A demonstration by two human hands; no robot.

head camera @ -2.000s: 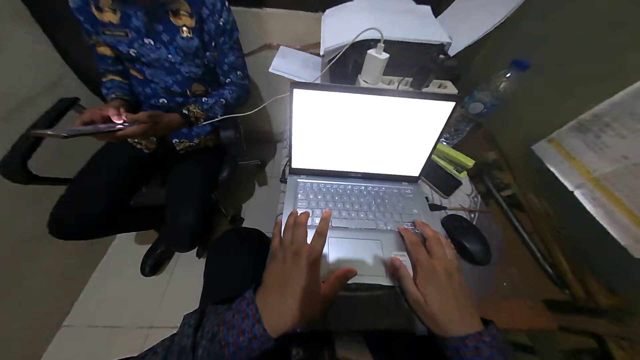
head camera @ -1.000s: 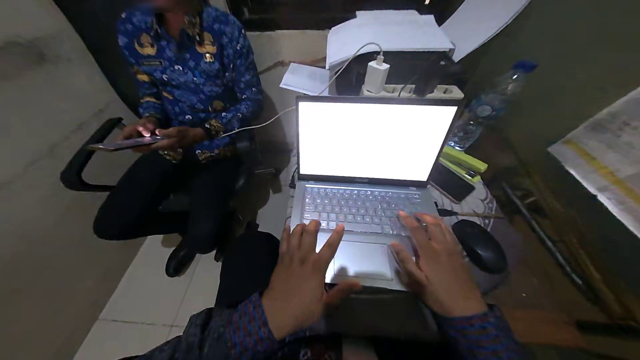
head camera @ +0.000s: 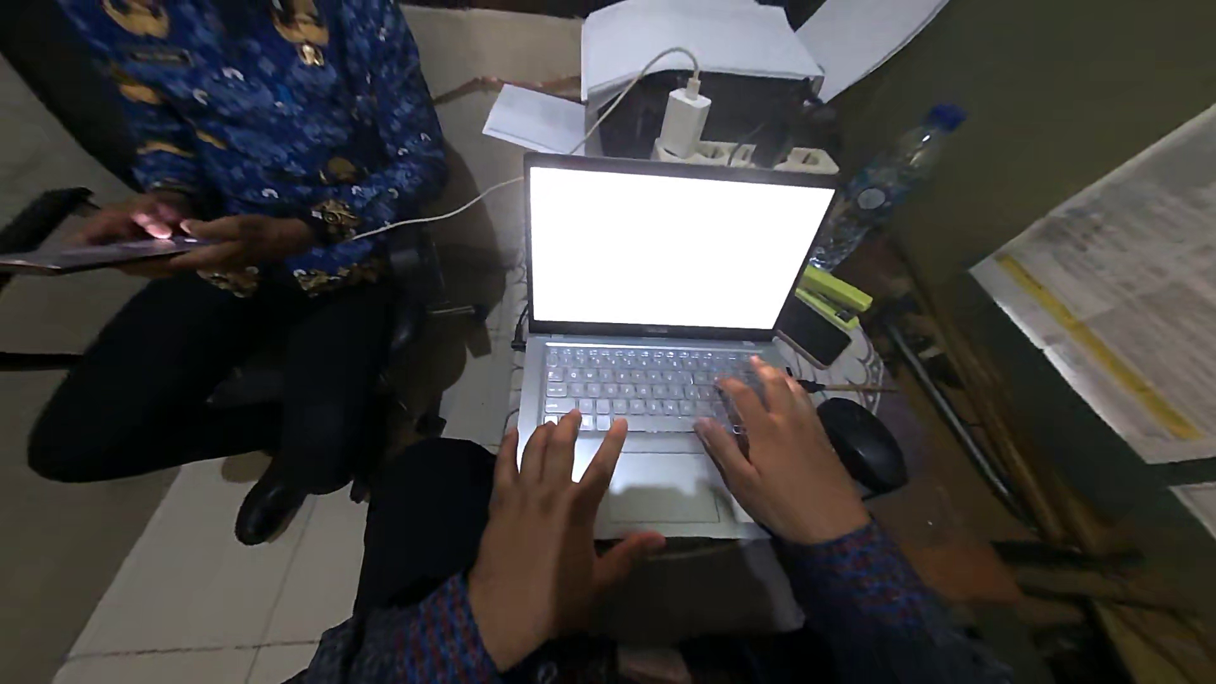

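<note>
An unfolded laptop (head camera: 655, 484) stands before me, its screen (head camera: 674, 249) glowing blank white. Over the left palm rest and the lower left edge of its keyboard (head camera: 646, 385), my left hand (head camera: 556, 513) lies with fingers spread, holding nothing. My right hand (head camera: 784, 451) is at the right side of the keyboard, fingers apart and slightly bent, also holding nothing. Whether the fingertips press any keys cannot be told. Just right of the laptop, beside my right hand, rests a black computer mouse (head camera: 862, 445).
Right of the screen are a smartphone (head camera: 812, 332), a lime-green stapler (head camera: 836, 293) and a plastic water bottle (head camera: 883, 190). Behind it, a white charger (head camera: 685, 122) is plugged into a power strip (head camera: 807, 160). At left, a seated person (head camera: 285, 142) holds a tablet or phone (head camera: 95, 255).
My right hand has moved up from the right palm rest onto the right part of the keyboard. My left hand stays near the lower left of the keyboard.
</note>
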